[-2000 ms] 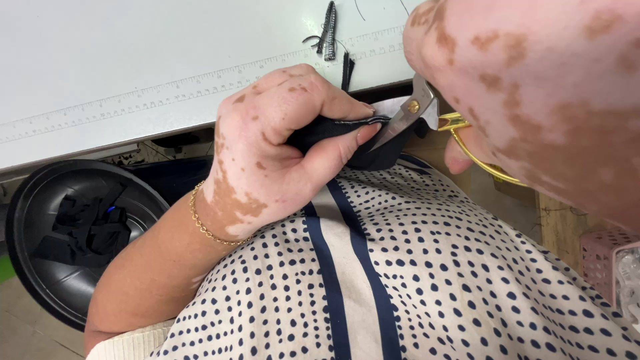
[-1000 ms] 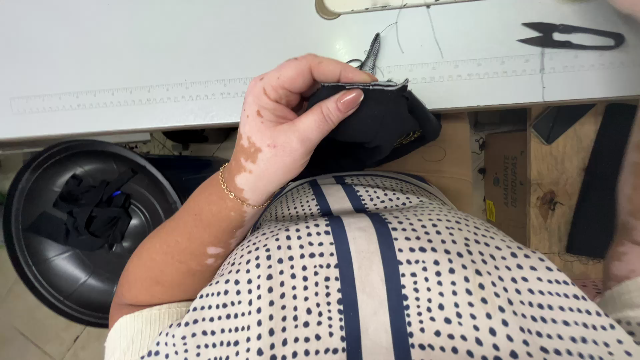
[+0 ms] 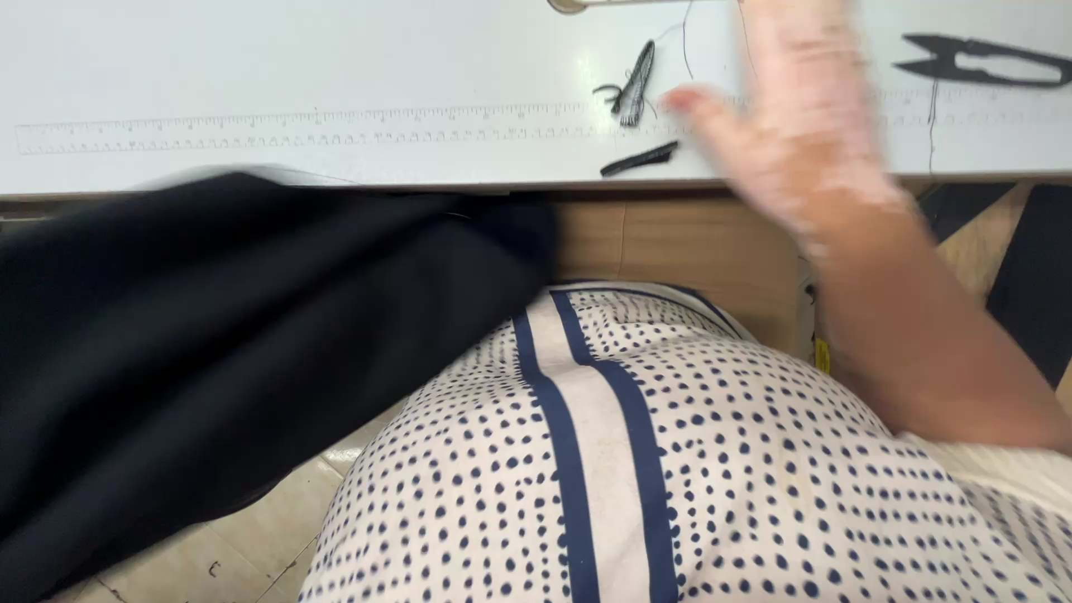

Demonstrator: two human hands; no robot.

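Note:
A large piece of dark fabric (image 3: 276,335), blurred by motion, spreads across the left side, over the table's edge and in front of my lap. My left hand is not visible; the fabric fills that side. Over the white table my right hand (image 3: 804,109) is blurred, its thumb apart from the other fingers, with nothing seen in it; its fingertips lie beyond the top edge. Left of that hand lie a frayed black fabric scrap (image 3: 638,84) and a narrow black strip (image 3: 641,159). Black thread snips (image 3: 963,60) rest on the table to its right.
The white table (image 3: 335,67) has a printed ruler scale (image 3: 318,130) along its front edge. Loose threads lie near the scraps. Below the edge are brown cardboard (image 3: 695,243) and, at the right, dark fabric pieces (image 3: 1034,276). Floor tiles (image 3: 276,519) show at lower left.
The gold-handled scissors seen in my right hand at first are out of view. My left hand, which pinched the dark fabric's edge, has left view. The fabric now spreads over the left side, covering the black bin.

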